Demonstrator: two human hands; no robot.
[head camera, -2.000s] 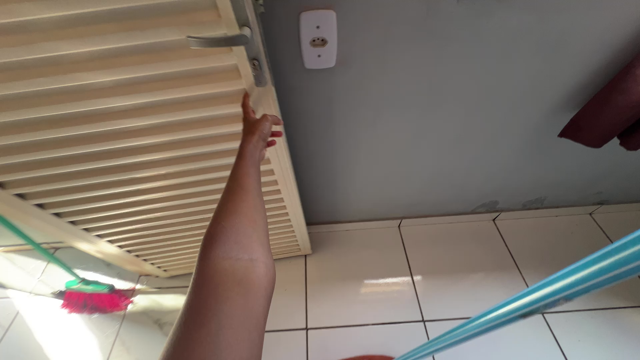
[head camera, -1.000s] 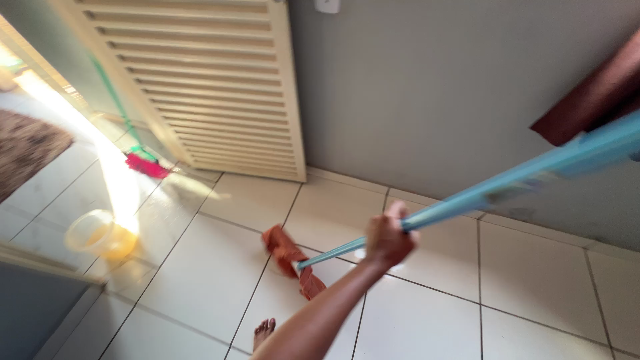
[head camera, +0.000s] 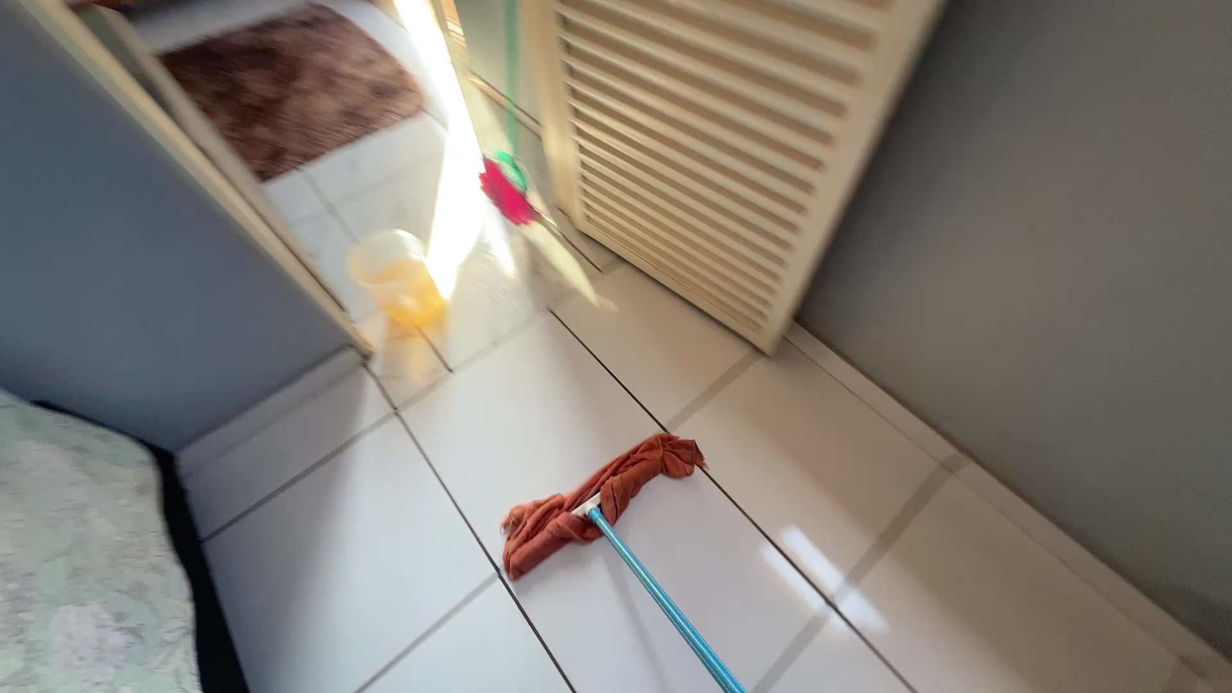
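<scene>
A reddish-brown cloth (head camera: 635, 474) is wrapped around the head of a floor squeegee and lies on the white floor tiles. From its white socket the blue handle (head camera: 664, 602) runs down and leaves the view at the bottom edge. Neither my left hand nor my right hand shows, so what holds the handle is hidden below the frame.
A louvered door (head camera: 712, 164) stands open near the grey wall (head camera: 1039, 269). A translucent bucket with yellowish liquid (head camera: 399, 279) stands by the doorway. Behind are a pink-bristled broom (head camera: 507, 191) and a brown rug (head camera: 294, 87). A patterned fabric edge (head camera: 87, 568) is at lower left.
The hand that reached to the door's edge, and later gripped the blue handle, is out of view. The view has swung left, toward the doorway.
</scene>
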